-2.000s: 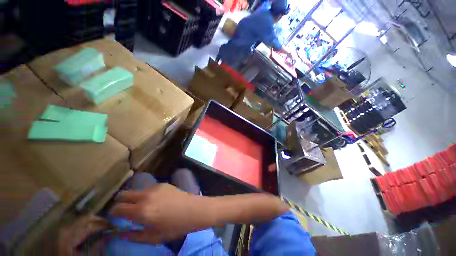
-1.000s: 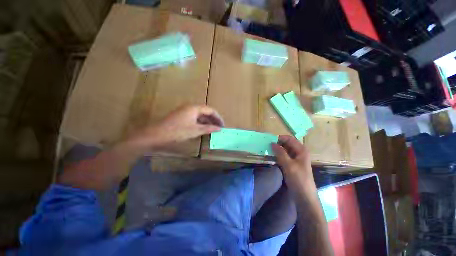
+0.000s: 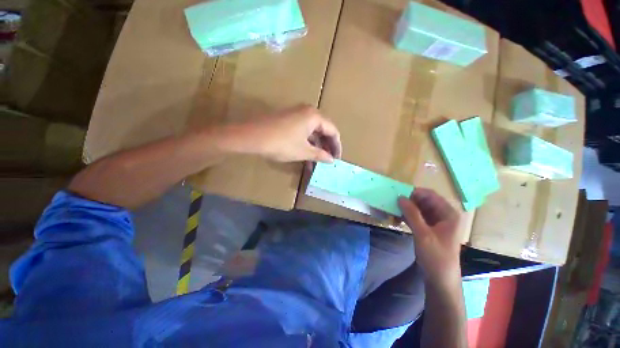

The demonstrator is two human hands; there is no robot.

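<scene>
A mint green punched strip (image 3: 364, 185) lies on or just above the front edge of the carton table, with a pale grey plate edge (image 3: 340, 199) showing beneath its near side. My left hand (image 3: 302, 138) pinches the strip's left end at the top corner. My right hand (image 3: 432, 219) holds its right end between thumb and finger. Two loose green strips (image 3: 468, 162) lie in a narrow V to the right of my right hand.
Wrapped green bundles stand on the cartons: one at back left (image 3: 246, 24), one at back centre (image 3: 438, 34), two at right (image 3: 542, 107). A black crate with red liner (image 3: 495, 309) is at lower right. Yellow-black floor tape (image 3: 190, 241) shows at lower left.
Both hands still hold the green strip, which now tilts down to the right and shows grey along its near edge. The view has moved closer to the cartons.
</scene>
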